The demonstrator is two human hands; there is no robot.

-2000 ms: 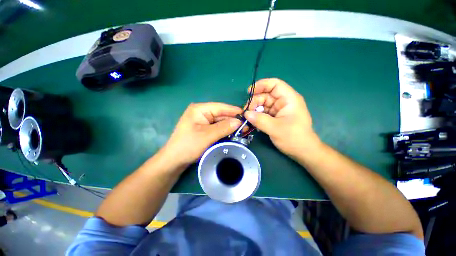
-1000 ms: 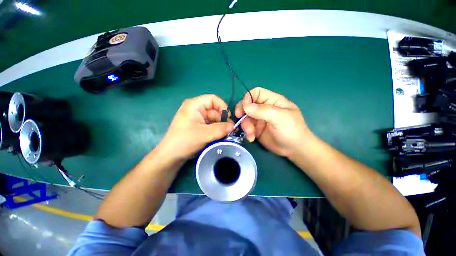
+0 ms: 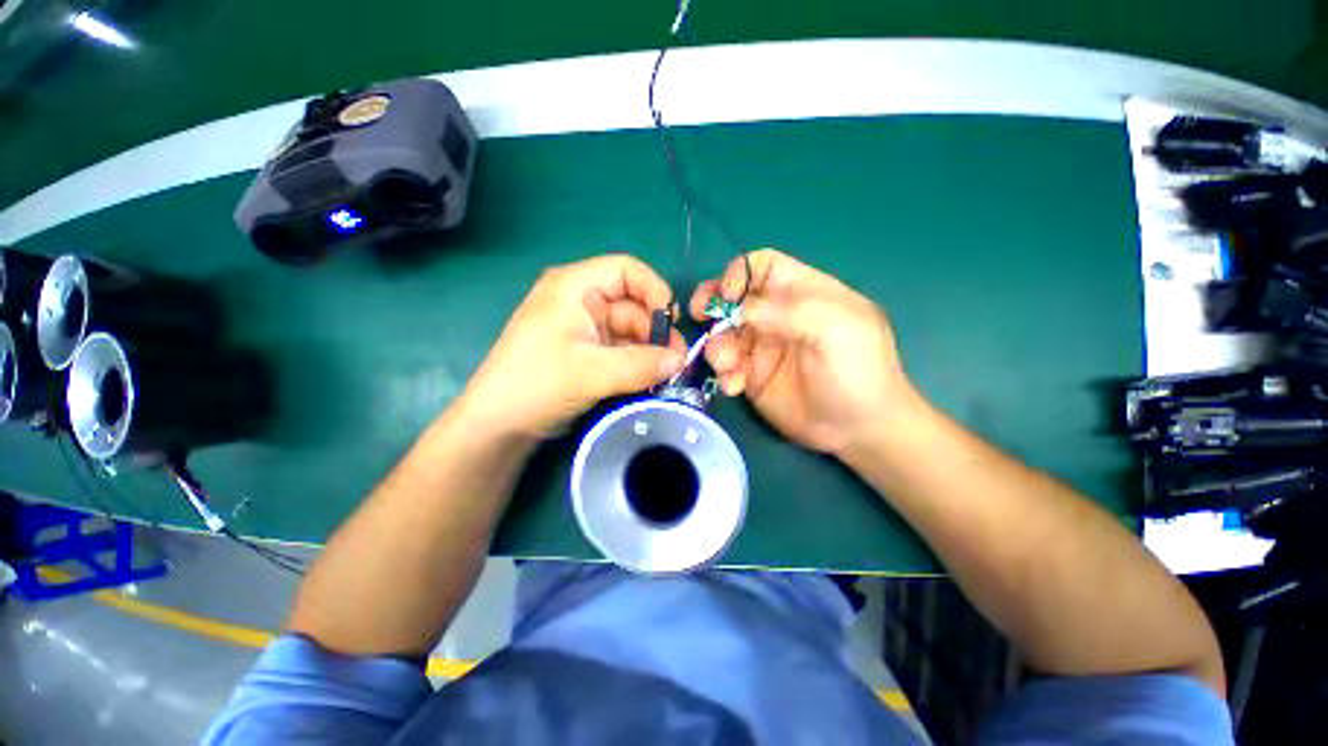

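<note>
A dryer head (image 3: 594,488) with a silver ring face and dark centre hole stands at the bench's near edge, between my forearms. My left hand (image 3: 590,343) pinches a small black piece (image 3: 661,327) just above the head. My right hand (image 3: 801,350) holds a small green circuit board (image 3: 721,309) between thumb and fingers. White and dark lead wires (image 3: 696,354) run from the head to the board. A thin black wire (image 3: 670,153) runs from the hands up over the white edging. What the wire's lower end joins is hidden by the fingers.
Waiting heads (image 3: 102,397) cluster at the left with wires hanging over the bench edge. A grey-black display unit (image 3: 357,168) with blue lit digits sits at the upper left. Black handle parts (image 3: 1238,423) lie on a white sheet (image 3: 1161,313) at the right.
The green circuit board now shows in my right fingers. Both hands have come slightly apart since the oldest frame, and the long black wire has shifted left.
</note>
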